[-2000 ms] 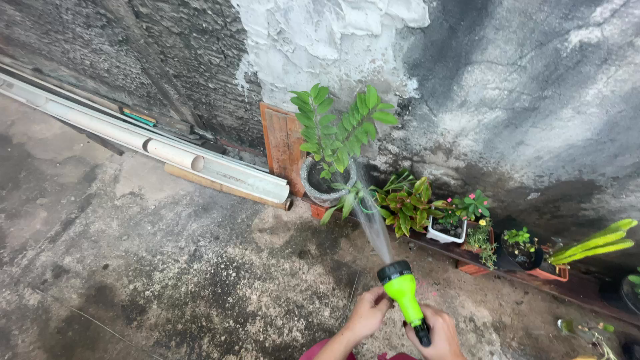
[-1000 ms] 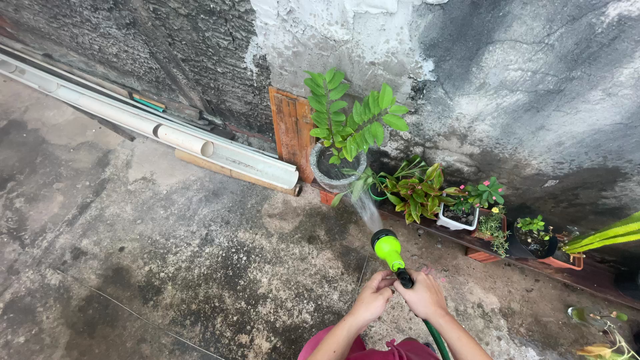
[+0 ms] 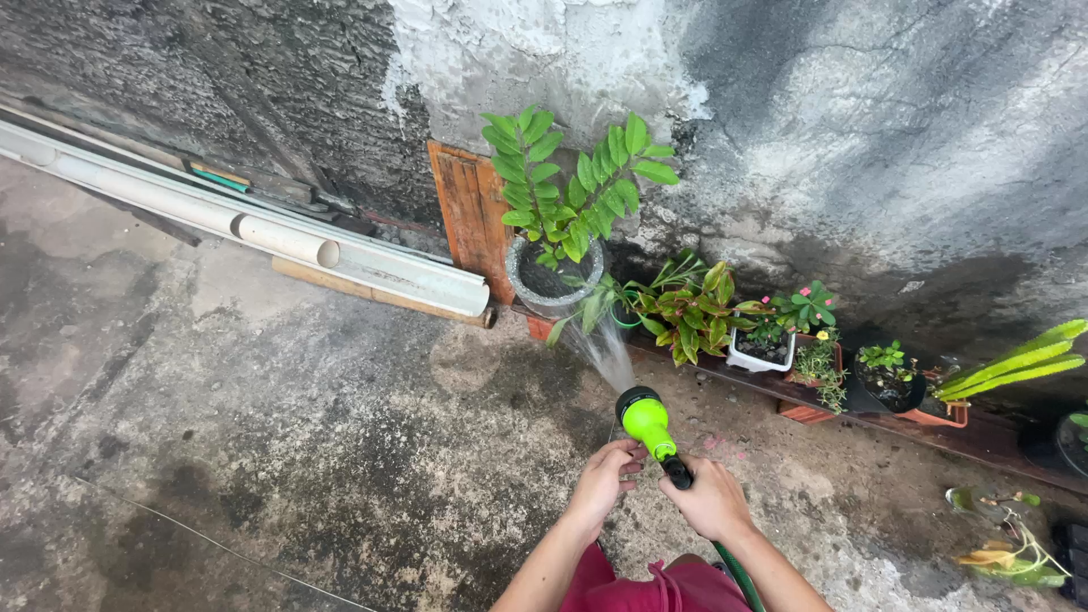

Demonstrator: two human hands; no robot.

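Note:
My right hand (image 3: 711,500) is closed around the black handle of a lime-green hose spray nozzle (image 3: 648,425), with a green hose (image 3: 741,578) trailing back beneath my forearm. Close to the nozzle's left side is my left hand (image 3: 605,480), its fingers partly curled; whether it touches the nozzle or holds anything is not clear. Water (image 3: 605,353) fans out from the black spray head towards the drooping leaves below a round grey pot (image 3: 555,293). A tall leafy green plant (image 3: 578,183) grows in that pot, against the wall.
Right of the pot, a reddish-green leafy plant (image 3: 693,314), a white planter (image 3: 761,361), a black pot (image 3: 888,387) and a cactus (image 3: 1016,365) line a low wooden plank (image 3: 977,446). White gutters and pipes (image 3: 289,242) lie along the wall at left. Cuttings (image 3: 1016,557) lie at lower right.
Two seconds ago the nozzle sprayed up at the tall plant; the spray now falls lower, by the drooping leaves. My left hand stays beside the nozzle.

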